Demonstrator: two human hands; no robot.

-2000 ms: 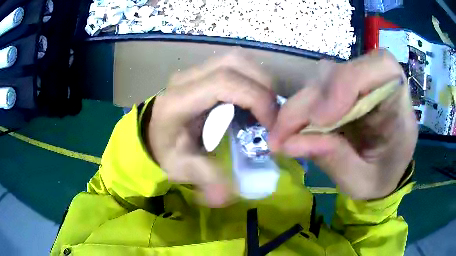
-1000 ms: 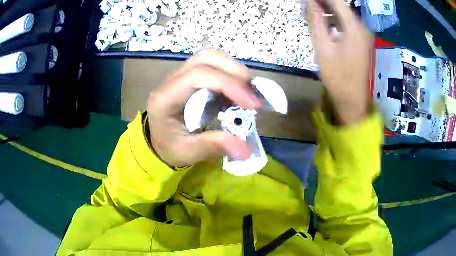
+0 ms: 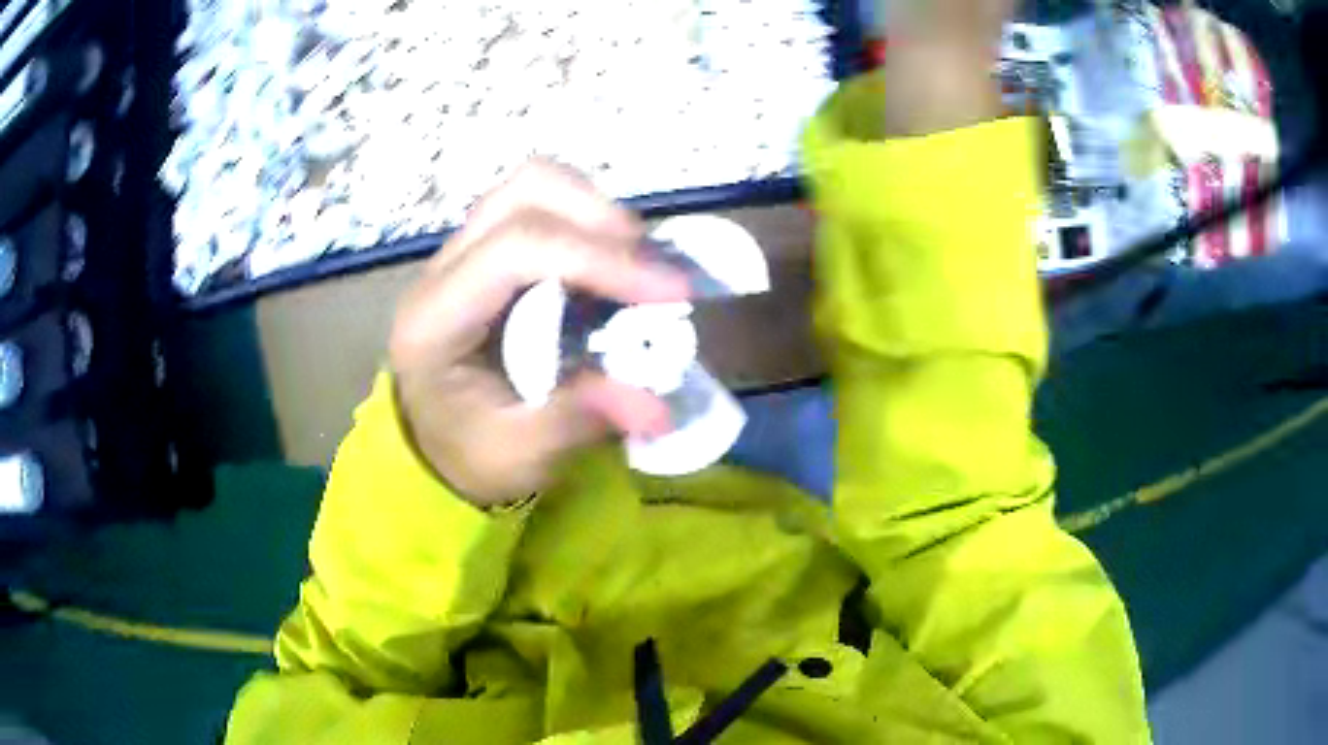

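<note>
My left hand (image 3: 503,335) holds a white folding tripod base (image 3: 696,429) over the lap, with thumb and fingers around its hub. Its three curved legs are spread around the round white hub (image 3: 648,347), which shows a small dark centre hole. My right arm is stretched forward at the upper right; only the wrist and lower part of my right hand (image 3: 944,58) show, and the fingers are cut off by the top edge.
The black-rimmed parts tray (image 3: 495,230) with small white parts is ahead, blurred. A cardboard strip (image 3: 328,364) lies before it. The black foam rack (image 3: 139,364) is at left. The screw feeder (image 3: 1070,160) is at right, partly behind the right arm.
My right hand has left the tripod base and reached forward out of the top of the picture. The hub's centre now looks whiter, with a smaller hole. The view has shifted.
</note>
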